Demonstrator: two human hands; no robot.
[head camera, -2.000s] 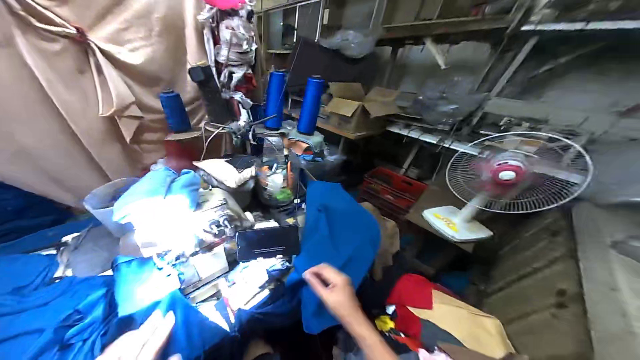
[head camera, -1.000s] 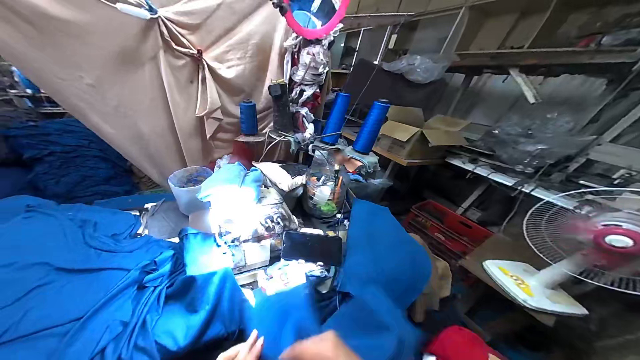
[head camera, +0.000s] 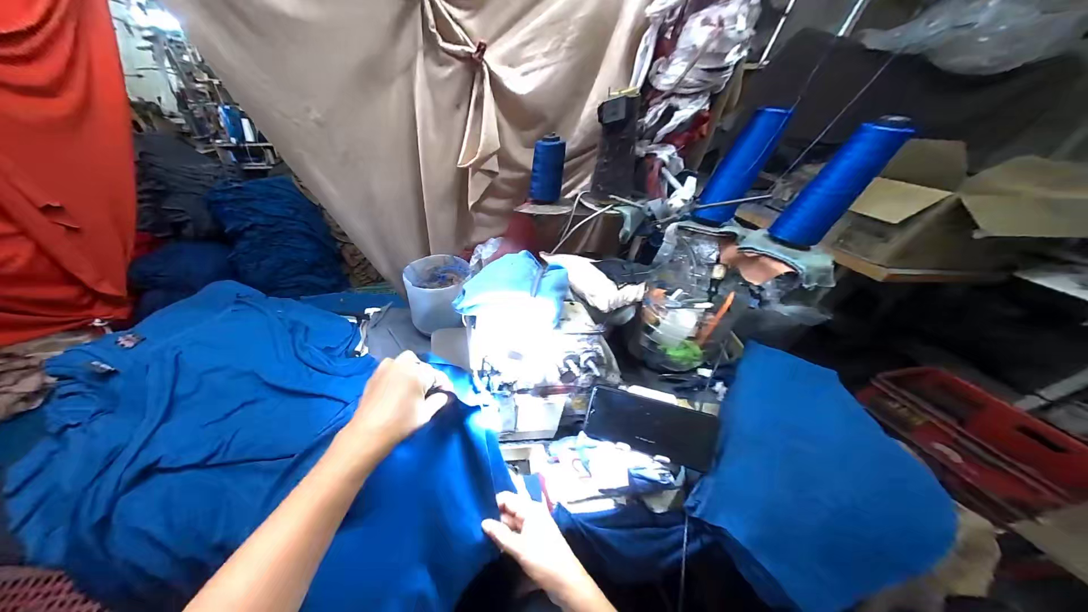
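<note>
A piece of blue fabric (head camera: 416, 501) hangs between my hands in front of a brightly lit sewing machine (head camera: 535, 357). My left hand (head camera: 399, 399) is closed on its upper edge, left of the machine. Lower and to the right, my right hand (head camera: 520, 523) pinches its right edge between thumb and fingers. A large heap of blue cloth (head camera: 195, 399) covers the table at left. Another blue fabric piece (head camera: 824, 484) drapes over the right side. A black phone (head camera: 650, 425) lies tilted beside the machine.
Blue thread cones (head camera: 837, 183) stand behind the machine, near a clear plastic jar (head camera: 680, 327) of small items. A whitish tub (head camera: 433, 297) sits at the machine's left. An open cardboard box (head camera: 918, 208) and a red crate (head camera: 986, 433) are at right; a beige curtain (head camera: 340, 102) hangs behind.
The view has swung left, with the fan out of frame and a red curtain in it. My left hand has risen toward the machine, holding up blue fabric.
</note>
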